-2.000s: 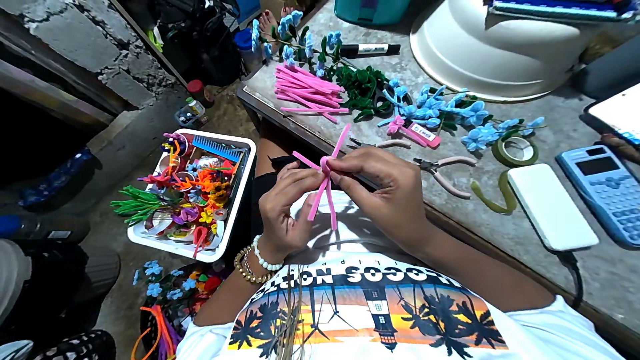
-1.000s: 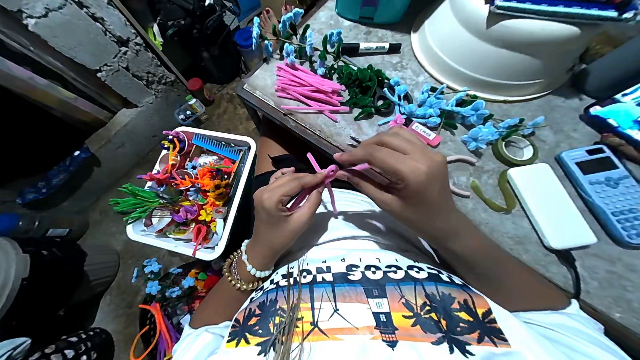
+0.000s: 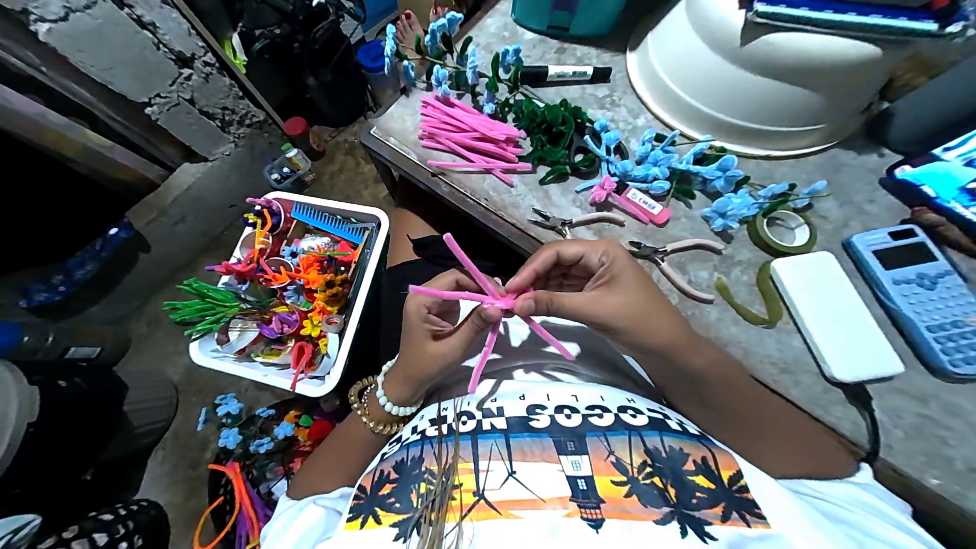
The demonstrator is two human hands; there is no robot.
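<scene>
Between my fingertips is a bundle of pink pipe cleaners (image 3: 488,347), joined at the middle with several ends spreading outward. My left hand (image 3: 438,328) pinches it near the centre from the left, thumb against the joint. From the right, my right hand (image 3: 591,286) pinches the same centre with thumb and index finger, hiding part of the joint. Loose pink pipe cleaners (image 3: 469,133) lie in a pile on the table beyond my hands. Two pairs of pliers, one nearer the edge (image 3: 576,221) and one beside my right hand (image 3: 679,263), rest on the table.
Blue pipe-cleaner flowers (image 3: 656,164), green leaves (image 3: 553,130), green tape (image 3: 781,231), a white power bank (image 3: 835,316) and a blue calculator (image 3: 915,297) are on the table (image 3: 823,412). A white tray (image 3: 374,282) of colourful craft pieces stands at the left.
The pink bundle has turned between my fingers, and its ends now spread wider than a second ago. My right hand has drawn back slightly, uncovering pliers on the table.
</scene>
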